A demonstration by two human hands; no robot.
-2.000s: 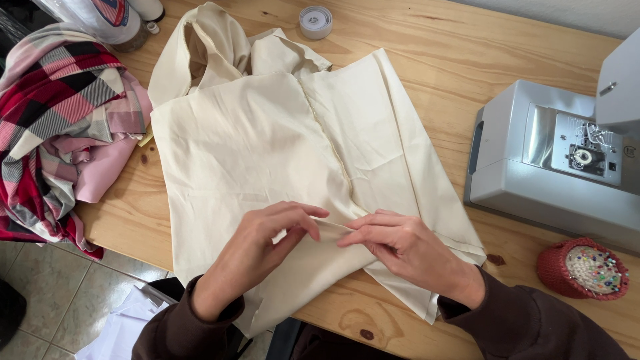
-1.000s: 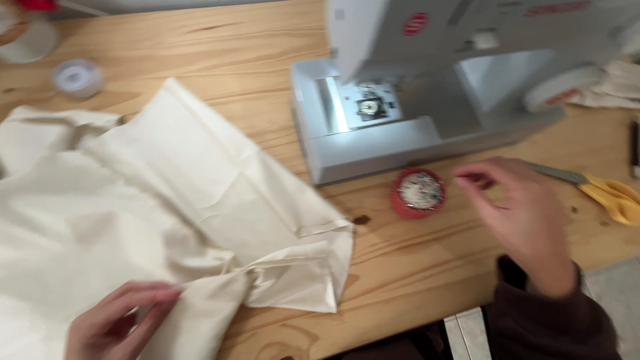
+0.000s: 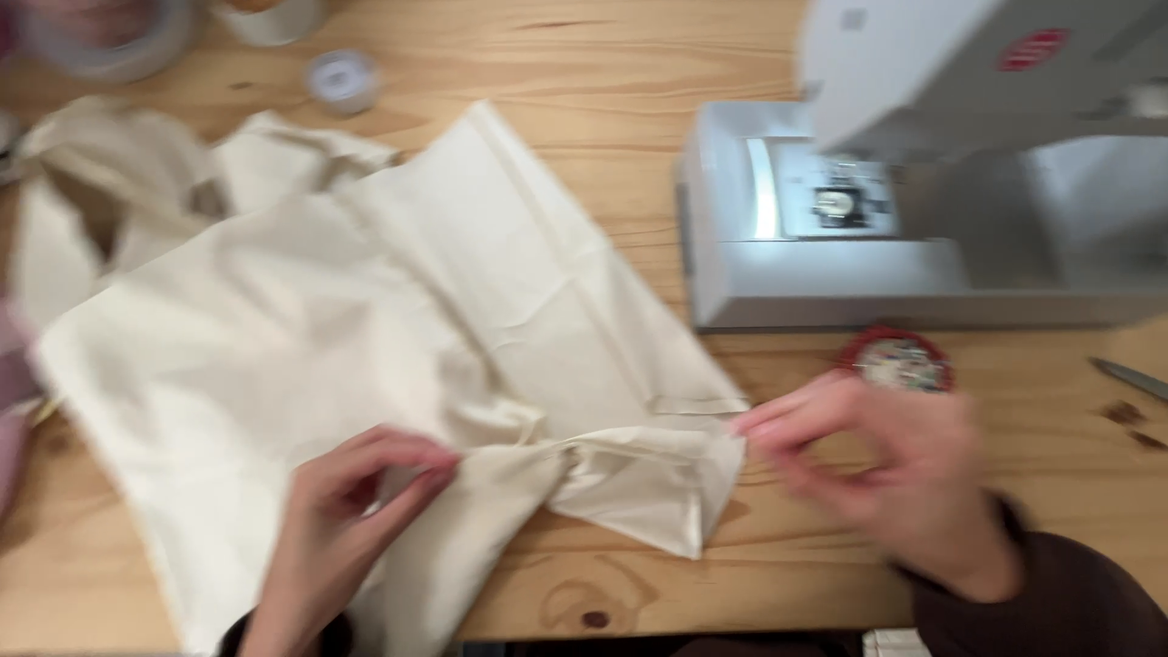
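Observation:
Cream fabric (image 3: 274, 328) with stitched seams and folded hems spreads over the left and middle of the wooden table. My left hand (image 3: 365, 502) pinches a fold of it between thumb and index finger near the front edge. Over the fabric's right corner is my right hand (image 3: 876, 465), blurred, its thumb and index fingertips close together; whether a pin or cloth is between them cannot be told. Just behind that hand stands a red pincushion (image 3: 899, 360) full of pins, partly hidden by it.
A sewing machine (image 3: 821, 274) takes up the back right of the wooden table (image 3: 566, 82). A small white round container (image 3: 342, 82) lies behind the fabric, with larger containers at the top left. A scissor blade (image 3: 1131, 376) shows at the right edge. Pink cloth (image 3: 11, 420) is at the far left.
Both hands were together at the fabric's front edge; my right hand then went out beside the pincushion and is now back by the fabric's right corner. The view has swung right.

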